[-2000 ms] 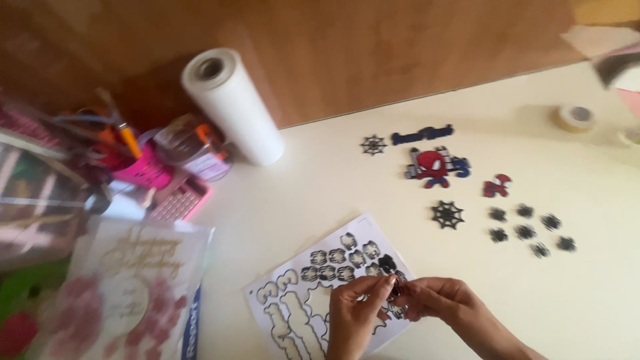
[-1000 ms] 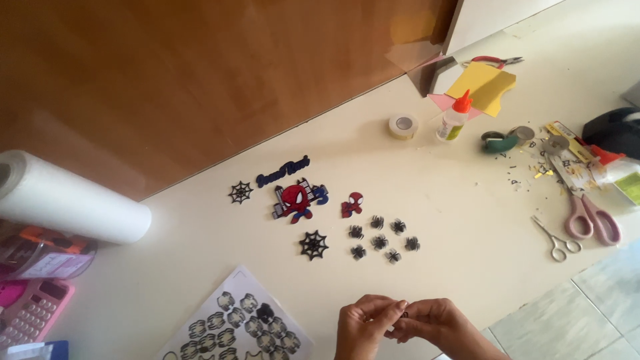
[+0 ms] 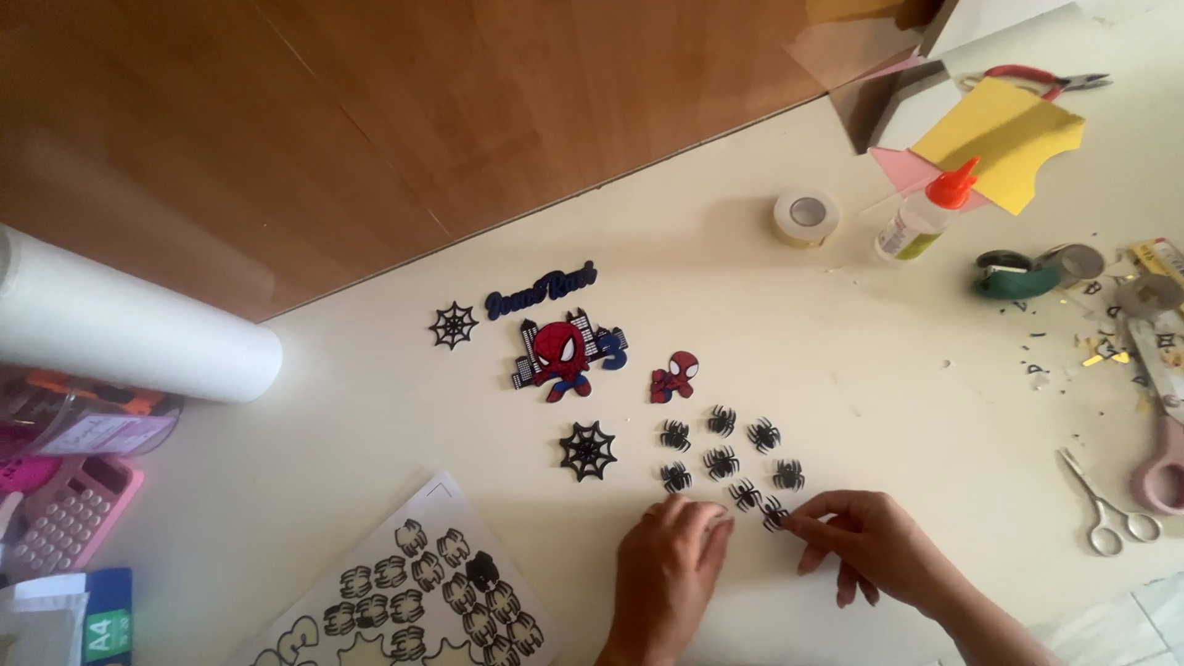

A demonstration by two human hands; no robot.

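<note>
Black paper spider cutouts lie in a loose cluster on the pale table. My right hand pinches one spider cutout at the cluster's lower edge. Just left of it, my left hand rests by the lowest-left spider with curled fingers, and nothing shows in it. Above lie a Spider-Man cutout with buildings, a smaller Spider-Man cutout, two black web cutouts and dark blue cut lettering. A white sheet with spider outlines lies lower left.
A white roll, a pink calculator and a plastic container stand left. To the right are a tape roll, a glue bottle, yellow card, pliers, a green tape dispenser, small scissors and pink-handled scissors.
My hands were together at the sheet, then together below the spiders; now they are apart beside the cluster. A spider in my right hand touches the table there. The view has swung right.
</note>
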